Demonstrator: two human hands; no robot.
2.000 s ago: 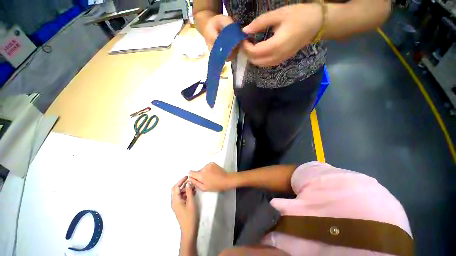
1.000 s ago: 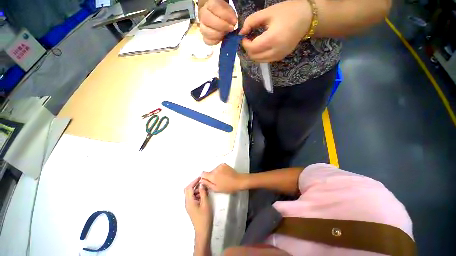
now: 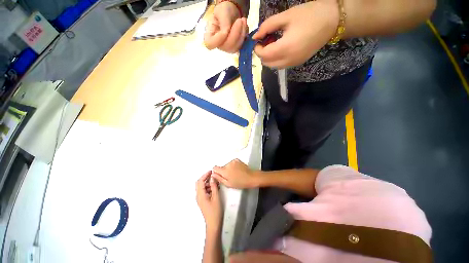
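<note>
My right hand point(image 3: 236, 174) and my left hand point(image 3: 209, 196) meet at the white table's point(image 3: 154, 180) near edge, fingertips together. Whether something small is between the fingers cannot be told. A dark navy C-shaped band point(image 3: 124, 215) with light dots lies at the lower left, beside a thin silvery curl point(image 3: 97, 245). A flat blue strip with rounded ends point(image 3: 211, 108) lies farther up the table. Another person's hands point(image 3: 288, 41) are over the table's edge; one grips a curved blue band point(image 3: 247, 77) hanging down, the other is closed beside it.
Green-handled scissors point(image 3: 168, 117), small red snips point(image 3: 166, 102) and a black phone point(image 3: 222, 78) lie near the flat strip. A paper pad point(image 3: 169, 19) lies at the far end. The other person's dark trousers point(image 3: 308, 102) are beside the table, with a yellow floor line point(image 3: 350, 138) behind.
The view has shifted, so the table things sit farther right. The other person's one hand has moved a little away from the blue band. My hands have stayed together at the edge.
</note>
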